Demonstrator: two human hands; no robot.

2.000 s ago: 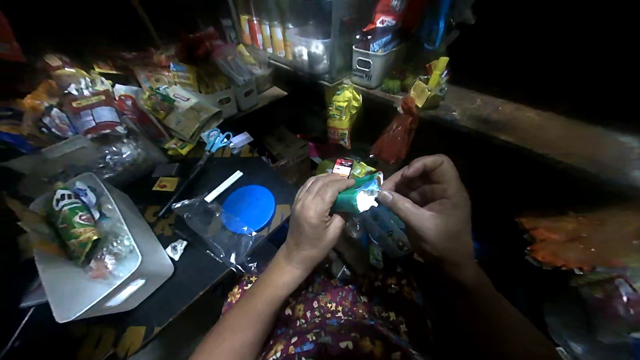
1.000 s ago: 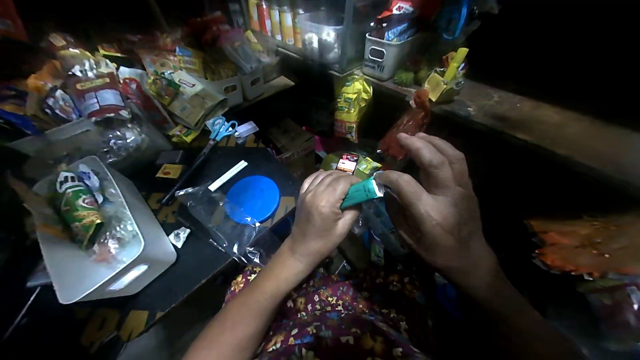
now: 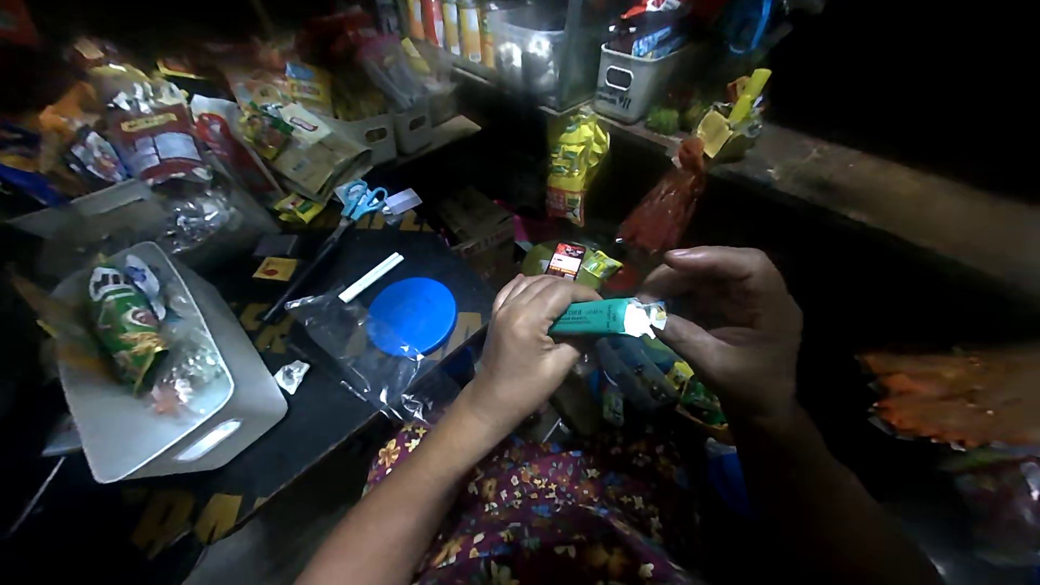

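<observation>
My left hand (image 3: 540, 329) is closed around a green printed packet (image 3: 597, 318), a small carton or wrapped pack. The packet lies nearly level, and its right end is torn, showing white and silvery wrapping. At that torn end is my right hand (image 3: 723, 325), its thumb beside the wrapping and its fingers curled above. Whether the right fingertips pinch the wrapping cannot be told. Left of my hands, a round blue lid (image 3: 413, 317) lies on the dark table by a clear plastic bag (image 3: 357, 357) and a white stick-like piece (image 3: 371, 277).
A white plastic basket (image 3: 260, 398) with packets stands at the left. Light-blue scissors (image 3: 360, 199) lie farther back, near piled snack bags (image 3: 162, 146). A yellow packet (image 3: 578, 162) and a red plastic bag (image 3: 668, 199) hang beyond my hands, under a ledge (image 3: 877, 179).
The packet now lies more level, and more of its green side shows. My right hand's raised fingers have curled down near the torn end.
</observation>
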